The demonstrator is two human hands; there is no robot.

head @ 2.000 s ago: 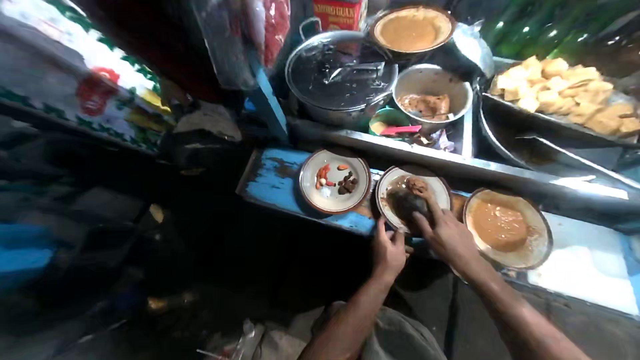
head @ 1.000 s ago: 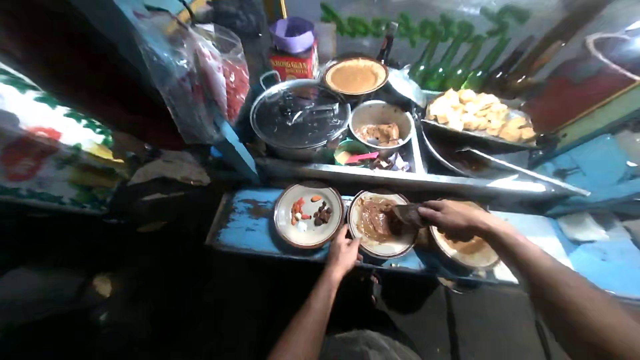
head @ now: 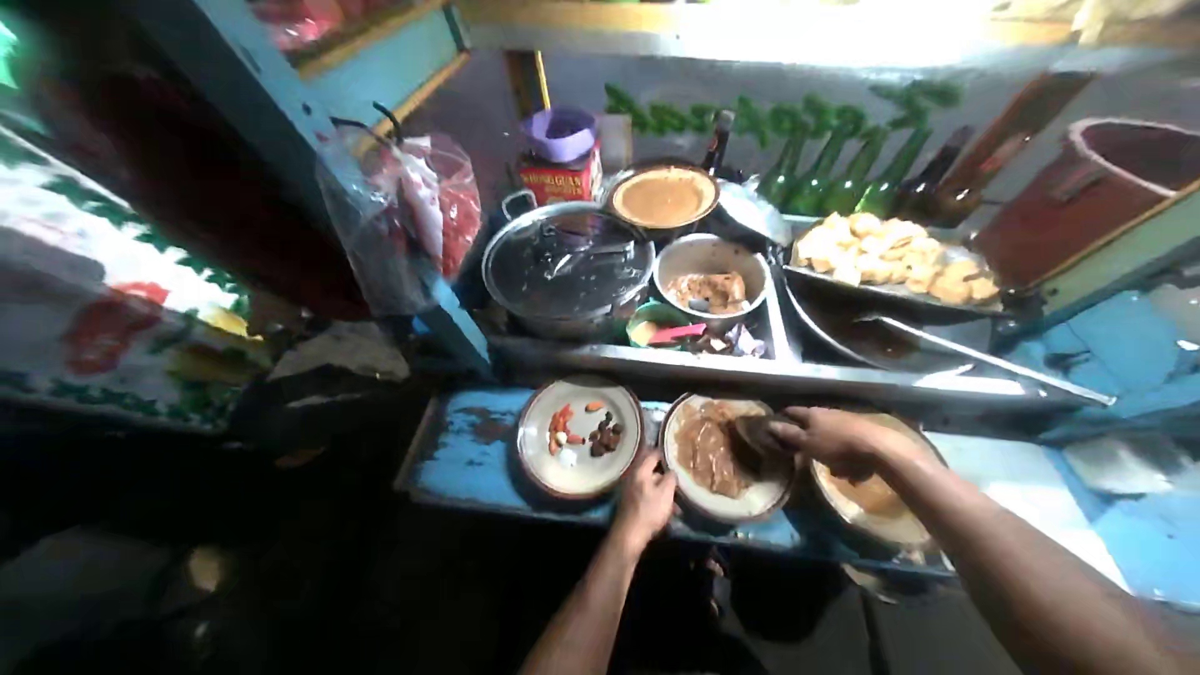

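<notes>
My right hand [head: 834,441] holds a dark stone-like pestle [head: 761,441] against the right inner side of a plate of brown paste [head: 711,455]. At that plate's left rim is my left hand [head: 647,497], its fingers on the edge. To the left, a rimmed plate [head: 581,473] bears red chilli pieces [head: 561,427], dark lumps [head: 606,438] and small white bits. Another dish of light brown sauce [head: 867,492] lies right of the middle plate, partly under my right forearm. All three dishes rest on a narrow blue wooden ledge [head: 469,459].
Behind the metal edge stand a lidded pot [head: 567,272], a metal bowl [head: 712,281], a green cup with a pink spoon [head: 661,328], and a wide pan with a long ladle [head: 984,356]. A tray of fried pieces [head: 891,253] sits above it. A blue post [head: 309,141] rises at left.
My right hand and the pestle have moved from the plate's middle to its right side; the brown paste is more exposed and spread. The view has shifted to take in more of the stall's back.
</notes>
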